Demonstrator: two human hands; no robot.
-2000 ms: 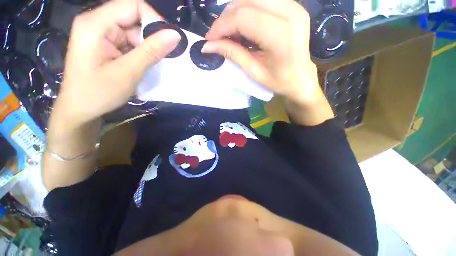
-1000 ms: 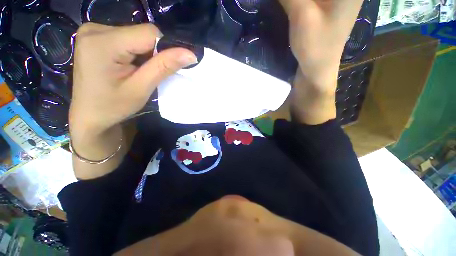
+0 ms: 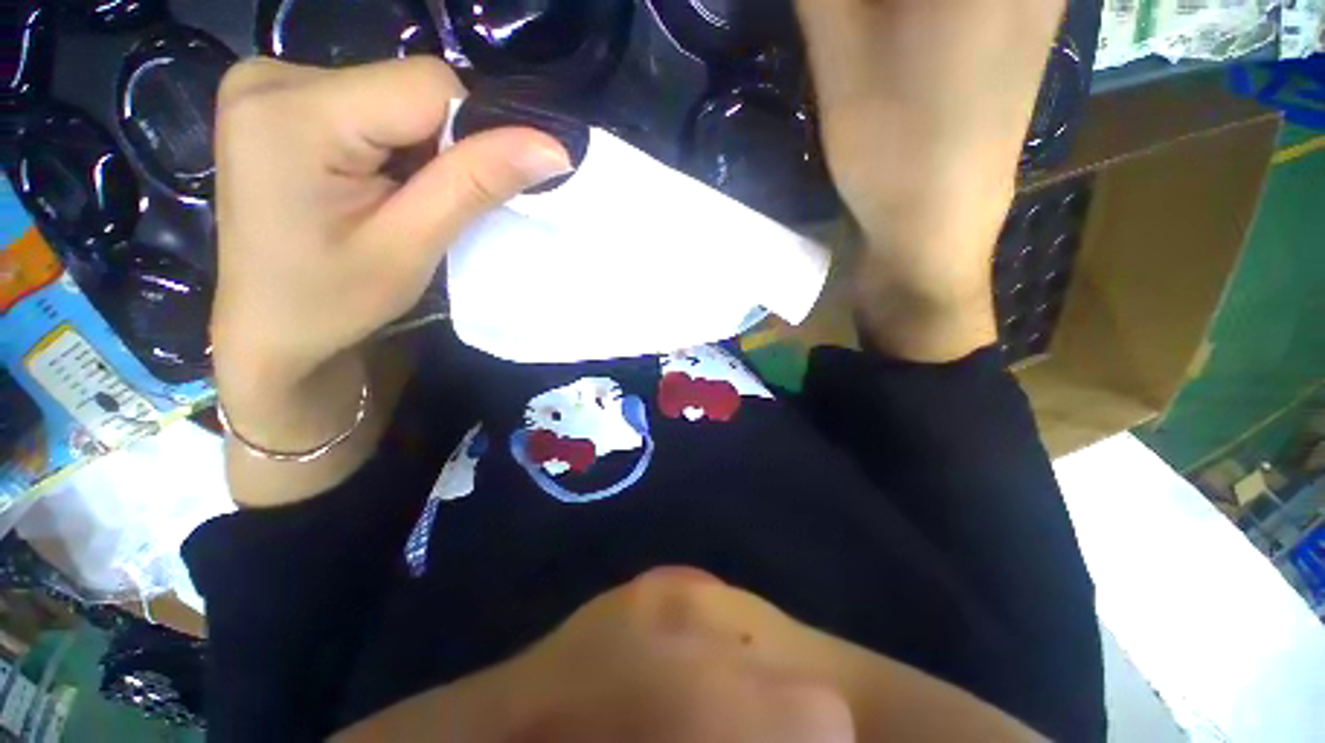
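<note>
My left hand (image 3: 327, 218) grips a white label sheet (image 3: 625, 261) at its upper left corner. One round black label (image 3: 516, 119) is on the sheet, partly under my left thumb. The rest of the sheet's visible face is plain white, and its right end curls. My right hand (image 3: 930, 87) reaches over the tray at the top right. Its fingers are cut off by the top edge, so what they hold is hidden. A glossy black tray (image 3: 87, 87) with round black pieces (image 3: 182, 109) in its pockets lies beyond my hands.
An open brown carton (image 3: 1163, 261) with a dark pocketed tray (image 3: 1039, 269) inside stands at the right. Blue and orange printed cover (image 3: 87, 378) shows at the left. Clear plastic and white paper (image 3: 138, 508) lie at the lower left. White packets (image 3: 1163, 29) lie at the top right.
My right hand has left the sheet and moved up over the tray, its fingers passing out of view. The black label it was touching is gone from the sheet. My left hand keeps its grip.
</note>
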